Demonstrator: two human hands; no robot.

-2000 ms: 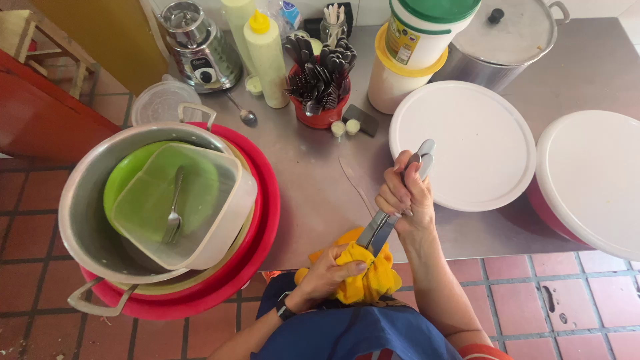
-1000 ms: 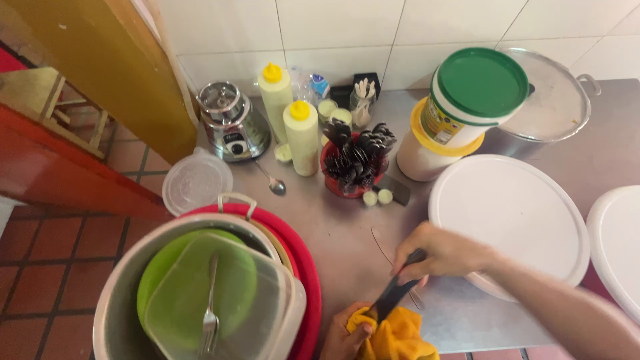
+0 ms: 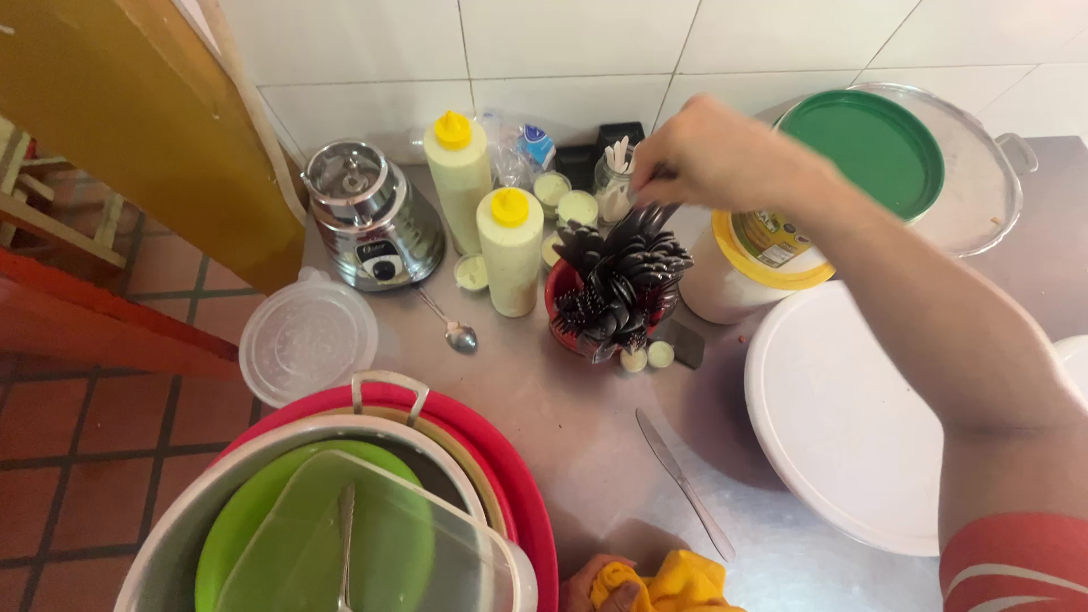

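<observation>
My right hand is over the back of a red container packed with black-handled cutlery; its fingers are closed on a dark handle at the top of the bunch. My left hand holds a yellow cloth at the bottom edge of the view. A metal table knife lies on the steel table between the cloth and a large white lid. Left of the container stand squeeze bottles with yellow caps, and a metal spoon lies near them.
A blender base and a clear plastic lid are at the left. Nested basins and a metal pot hold a clear tub with a fork. At the right are a green-lidded tub and a large lidded pot.
My right hand has moved from the yellow cloth up to the cutlery container. The dark-handled cutlery it held at the cloth is no longer there. The view has shifted toward the wall.
</observation>
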